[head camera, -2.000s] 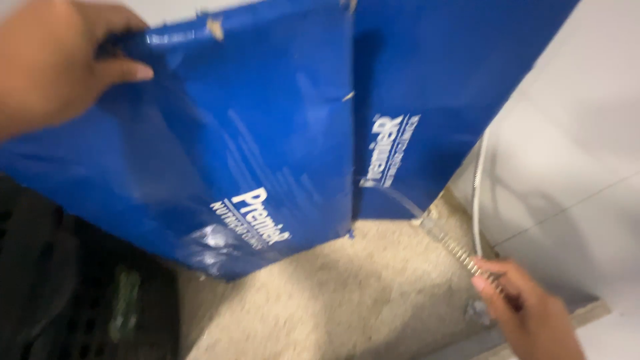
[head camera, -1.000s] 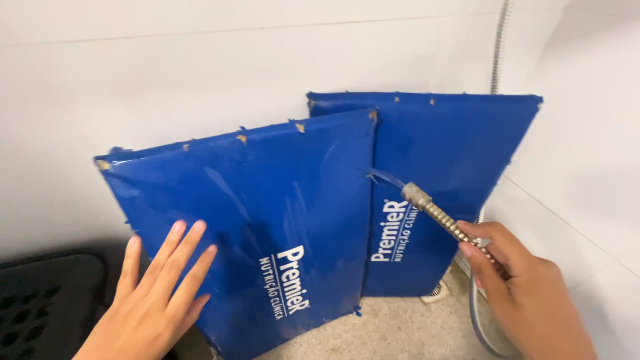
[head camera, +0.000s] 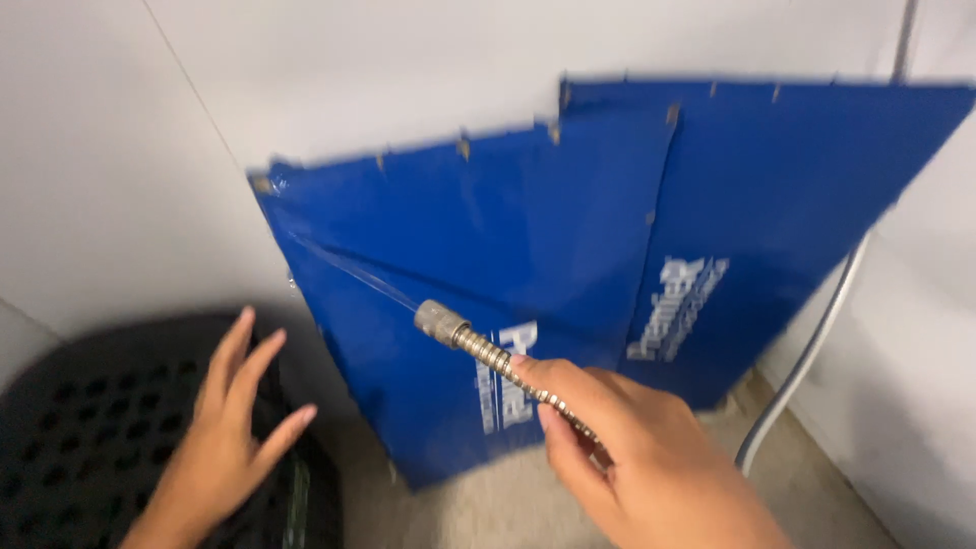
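Note:
My right hand (head camera: 640, 450) holds a flexible metal hose with a knurled nozzle (head camera: 442, 323). A thin stream of water leaves the nozzle and reaches the upper left part of the nearer blue panel (head camera: 457, 229). That panel leans against the wall and overlaps a second blue panel (head camera: 785, 168) behind it on the right. Both bear white lettering, and their top edges look worn. My left hand (head camera: 232, 427) is held with fingers spread and nothing in it, in front of a dark basket.
A black perforated plastic basket (head camera: 99, 412) stands at the lower left. On the right a grey hose (head camera: 808, 366) hangs down behind the panels and curves near the floor (head camera: 488, 511). A white wall (head camera: 396, 69) rises behind.
My left hand held the nearer panel's top edge two seconds ago, then let go; it has since moved from in front of the panel to the basket. The water has shifted to the panel's upper left.

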